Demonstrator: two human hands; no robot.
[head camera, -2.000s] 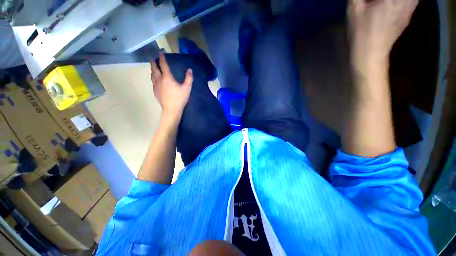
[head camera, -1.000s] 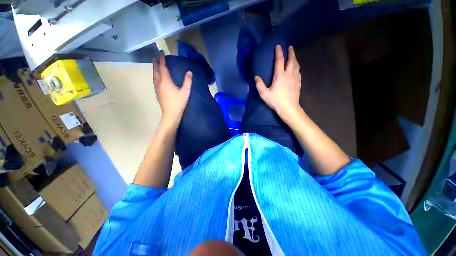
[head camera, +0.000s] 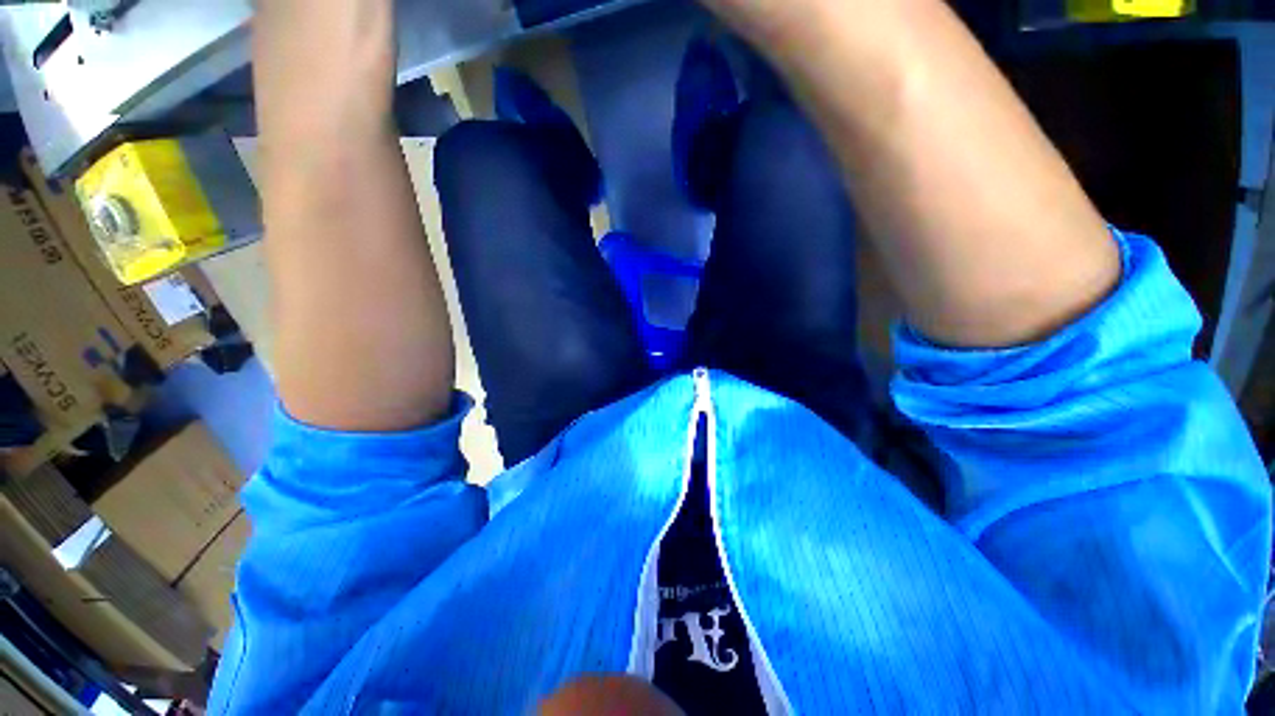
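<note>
Both my forearms reach up past the top edge of the picture, over the front of the grey-white machine bed. My left hand and my right hand are cut off by that edge, so what they hold or touch cannot be seen. A yellow button box with a round silvery button sits at the machine's left front corner. Another yellow box shows in part at the top right edge.
My knees are under the machine front, with a blue stool between my legs. Brown cartons lie at the left, more cartons below them. A pale panel stands at the right edge.
Both hands have left my knees and moved forward out of the picture. Earlier, my right hand came down from the upper right onto my knee. The view has shifted slightly.
</note>
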